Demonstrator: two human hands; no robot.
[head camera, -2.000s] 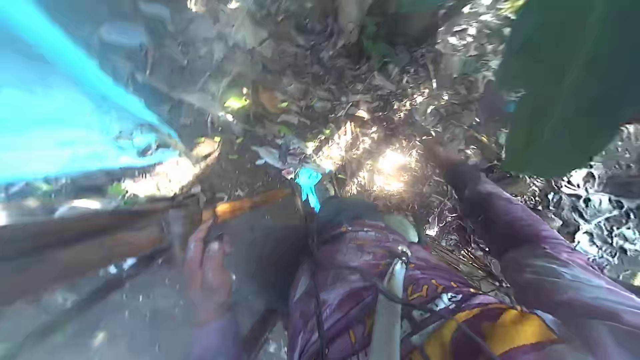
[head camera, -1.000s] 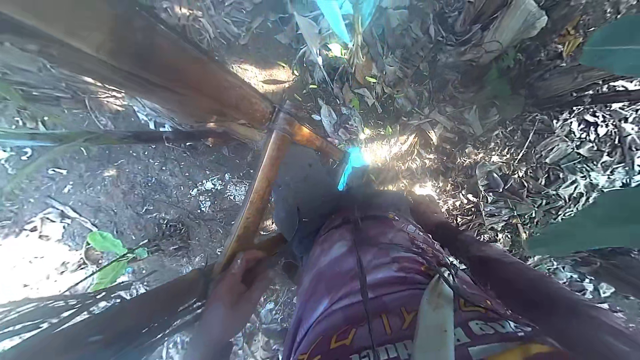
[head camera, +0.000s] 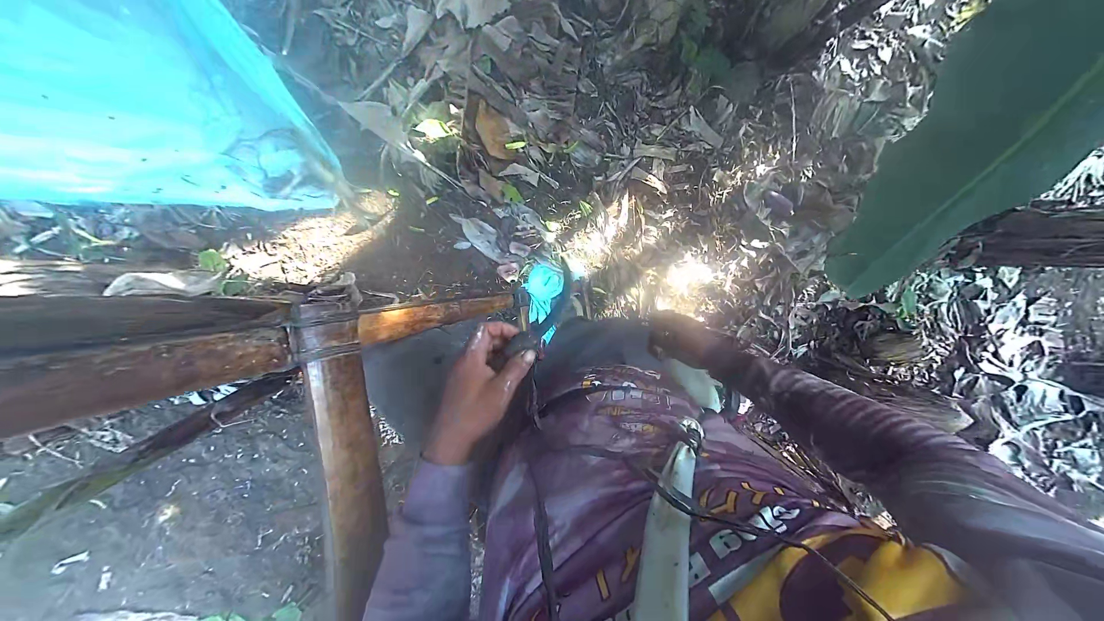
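Observation:
My left hand is raised in front of my waist, its thumb and fingertips close together at a thin dark cord; whether they pinch it is unclear. Just beyond the fingertips, a bunch of bright blue plastic sits at the end of a bamboo crosspiece. That crosspiece meets an upright bamboo pole, with lashing around the joint. My right arm reaches down beside my body, and my right hand is dark and blurred near my hip, so its fingers and anything in them cannot be made out. A pale strap hangs over my purple shirt.
A blue plastic sheet spreads across the upper left. Thick bamboo rails run in from the left. A large green leaf hangs at the upper right, with a log behind it. Dry leaves litter the ground.
My left hand has left the bamboo pole it touched one second ago and is now near the blue plastic bunch. The view has turned, bringing the blue sheet back in.

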